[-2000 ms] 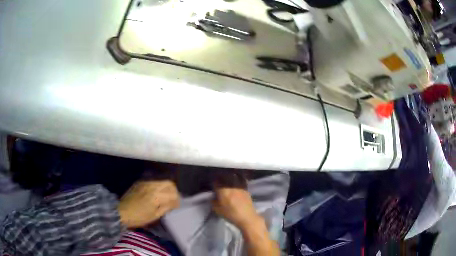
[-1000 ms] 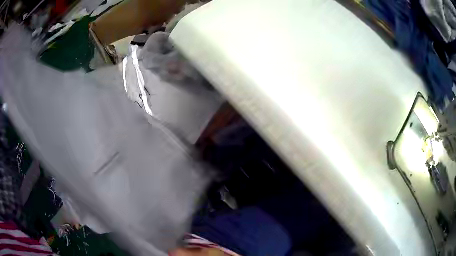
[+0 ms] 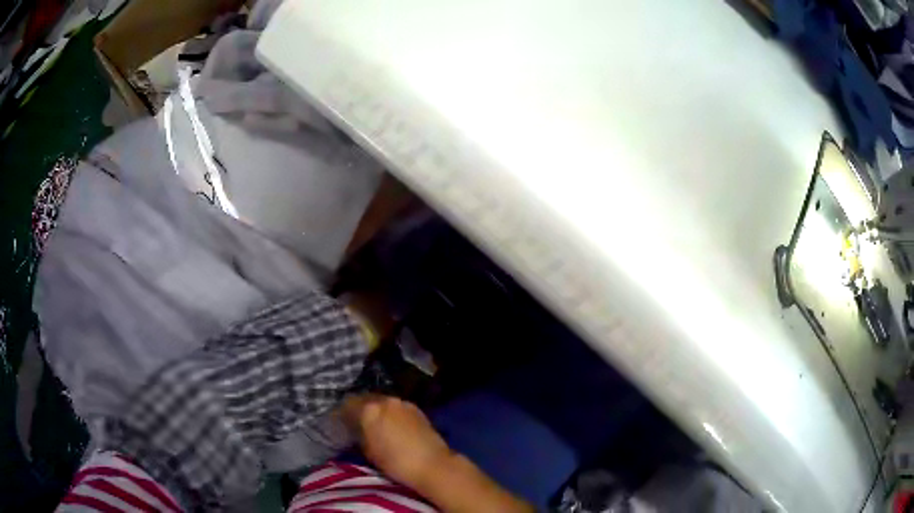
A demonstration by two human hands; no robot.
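Note:
A large grey fabric panel [image 3: 150, 250] lies draped over the pile at the left, low beside the table. My left arm, in a checked grey sleeve, reaches across it. My left hand [image 3: 369, 313] is mostly lost in shadow at the table's front edge; its fingers are hidden. My right hand [image 3: 393, 433] is low in the middle with curled fingers, close to a greyish cloth edge; whether it grips the cloth is unclear.
The white table [image 3: 561, 200] curves across the right, with the lit machine bed [image 3: 827, 230] at far right. A grey stack [image 3: 291, 180] with white strips [image 3: 205, 150] and a brown box [image 3: 150, 40] stand left. Navy cloth [image 3: 832, 70] is behind.
The grey panel, lifted and blurred a second ago, has come down onto the pile. My left sleeve has come in across it, and my right hand has risen into view from the bottom edge.

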